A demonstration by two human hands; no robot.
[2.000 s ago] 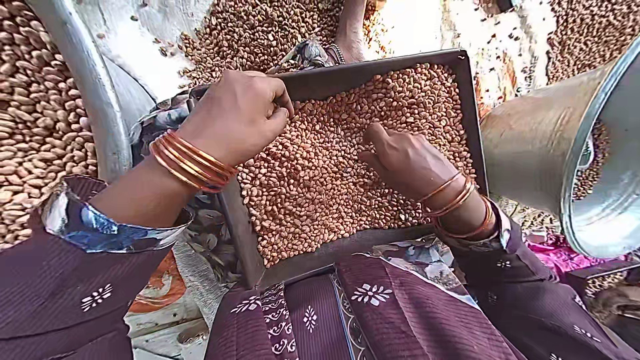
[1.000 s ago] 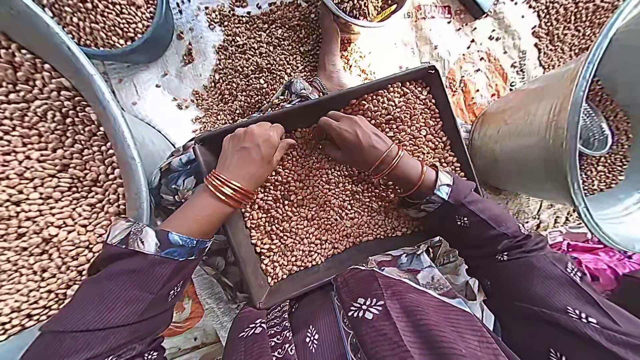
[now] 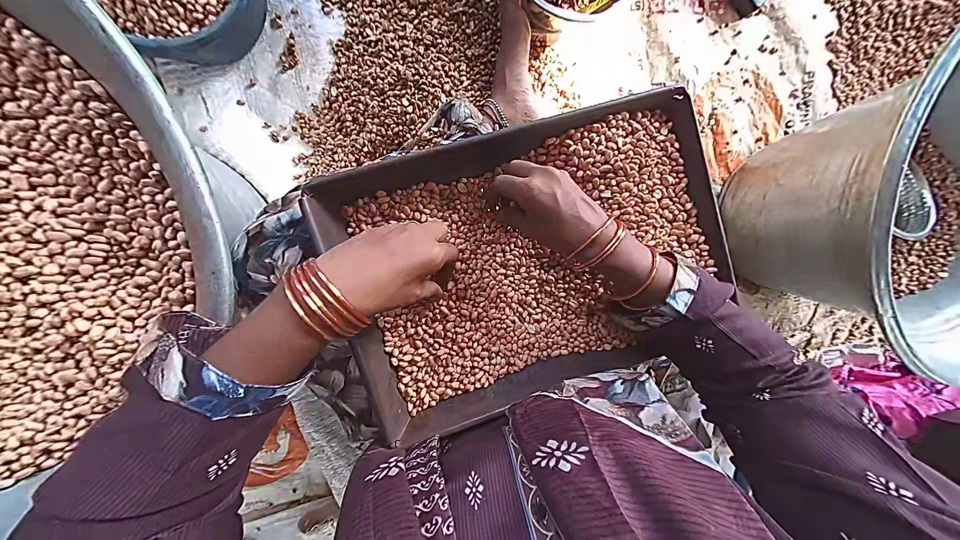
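Note:
A dark rectangular metal tray (image 3: 480,416) lies tilted across my lap, its floor covered by a layer of reddish-brown nuts or beans (image 3: 510,300). My left hand (image 3: 397,266), with copper-coloured bangles at the wrist, is over the left part of the layer, fingers curled down; whether anything is between them is hidden. Near the tray's far edge, right of it, my right hand (image 3: 544,206) has its fingertips bent down at the nuts. What those fingertips hold cannot be made out.
At the left stands a large metal basin (image 3: 169,127) full of the same nuts, with a blue tub (image 3: 225,34) behind it. A metal bucket (image 3: 817,202) on the right holds nuts and a strainer-like piece (image 3: 915,202). Beyond the tray are a bare foot (image 3: 514,82) and nuts heaped on printed sacking (image 3: 675,52).
Since one second ago my left hand has moved nearer to me over the tray. My right hand went from mid-tray to the far edge between the two earlier frames and remains near there.

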